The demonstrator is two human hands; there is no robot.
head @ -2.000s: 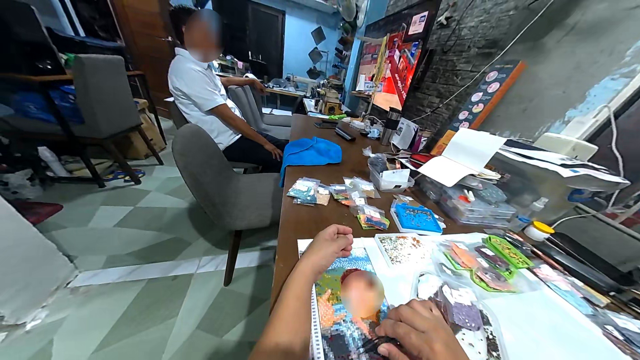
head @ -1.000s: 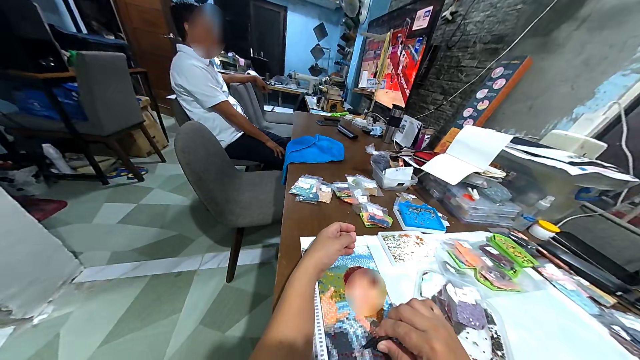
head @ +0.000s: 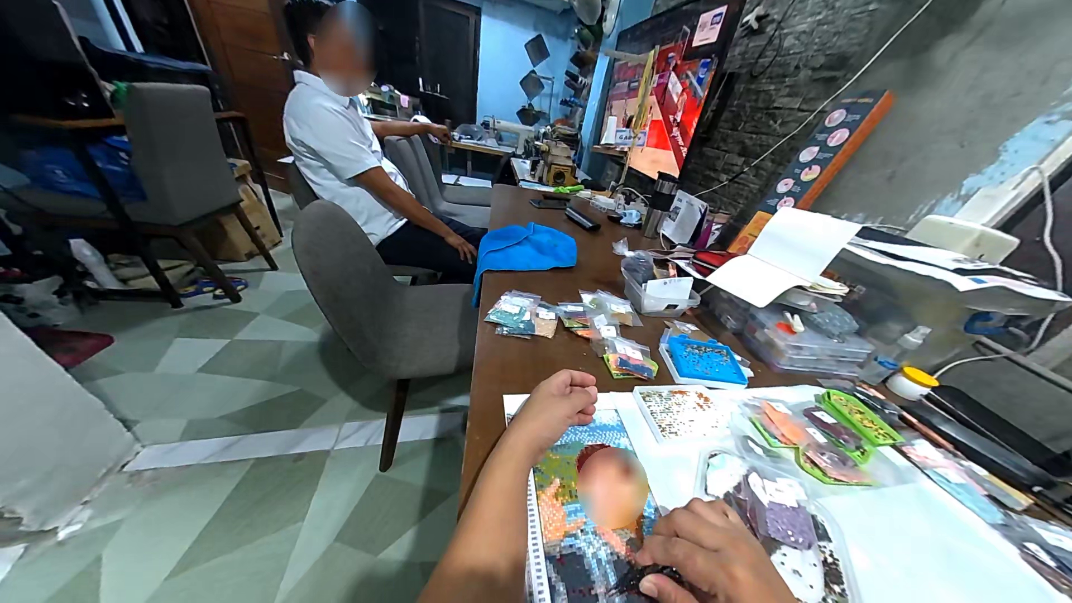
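Observation:
A diamond painting canvas lies on the brown table, much of it covered in small coloured drills. My left hand rests at its top edge with fingers curled and nothing visible in them. Low on the canvas, my right hand pinches a small dark tool, too blurred to name exactly. Beside the canvas sit a white tray of drills, a blue tray, green trays and a clear container holding bagged purple drills.
Small bags of drills and a blue cloth lie farther up the table. Clear plastic boxes and an open paper booklet stand at the right. A grey chair and a seated person are at the left.

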